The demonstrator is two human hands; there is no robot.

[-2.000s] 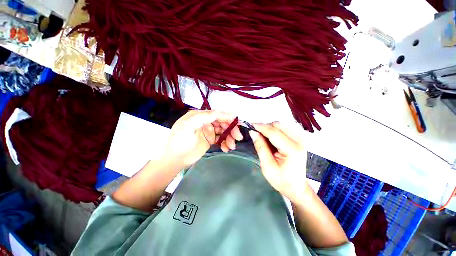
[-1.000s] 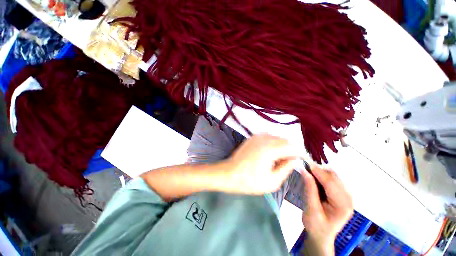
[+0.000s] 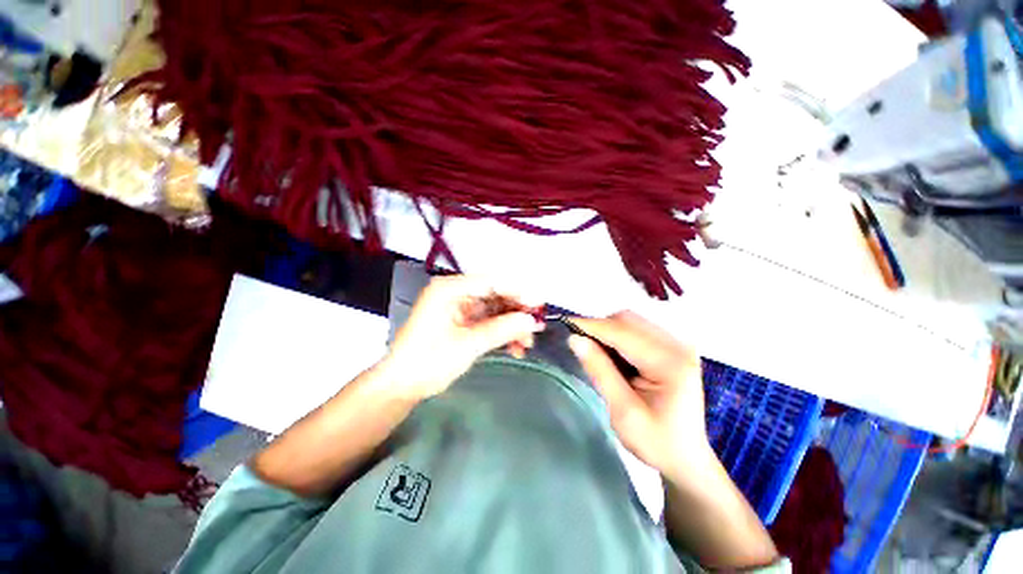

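Observation:
My left hand (image 3: 454, 336) pinches the end of a dark red fabric strap (image 3: 536, 314) between its fingertips, above my lap at the table edge. My right hand (image 3: 645, 381) holds slim dark tweezers (image 3: 600, 346), whose pointed tip meets the strap end at my left fingertips. The exact contact is too small to tell. A large bundle of dark red straps (image 3: 449, 101) lies across the white table beyond my hands, with a few loose straps hanging at its near edge.
The sewing machine (image 3: 914, 112) stands at the right, with orange-handled snips (image 3: 878, 244) beside it. A blue crate (image 3: 763, 432) is below the table at right. A second maroon pile (image 3: 112, 336) is at lower left. A white board (image 3: 294, 353) lies left of my lap. Gold wrap (image 3: 135, 157) is at upper left.
A second ago my hands were further right and lower, with my left forearm across my body. Now both are back in front of my chest, meeting at the strap end. The view has shifted too.

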